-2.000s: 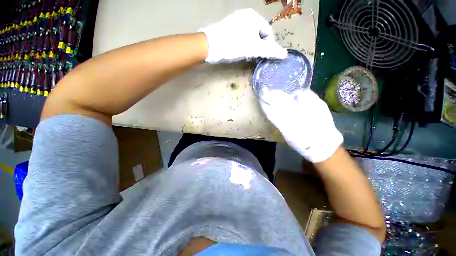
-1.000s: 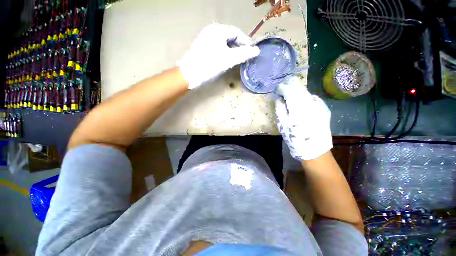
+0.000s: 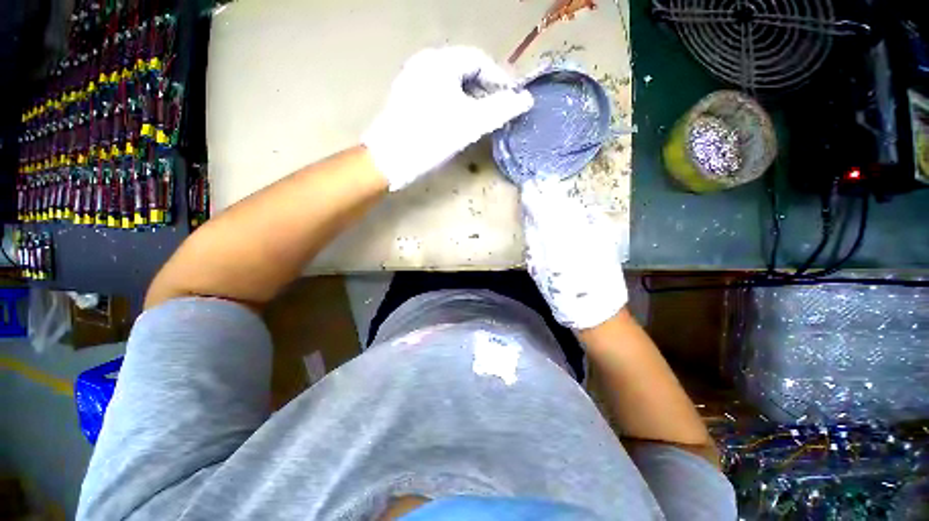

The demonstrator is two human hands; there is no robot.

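A shallow round paste dish (image 3: 558, 124) lies on the cream board (image 3: 295, 61), right of its middle. Streaky blue-grey paste covers its inside. My left hand (image 3: 443, 114), in a white glove, pinches the dish's left rim between thumb and fingers. My right hand (image 3: 576, 249), in a white glove with grey smudges, is at the dish's near rim. Its fingertips touch or overlap the rim, and whether it holds anything is hidden.
Copper strips (image 3: 550, 22) lie at the board's far edge. A yellowish pot (image 3: 718, 142) with silvery bits stands right, below a round wire grille (image 3: 749, 36). Black equipment (image 3: 866, 112) with a red light and cables is far right. Rows of circuit boards (image 3: 97, 122) fill the left.
My right hand has moved left along the near rim from the dish's lower right. My left hand stays at the left rim. The dish sat further right two seconds ago.
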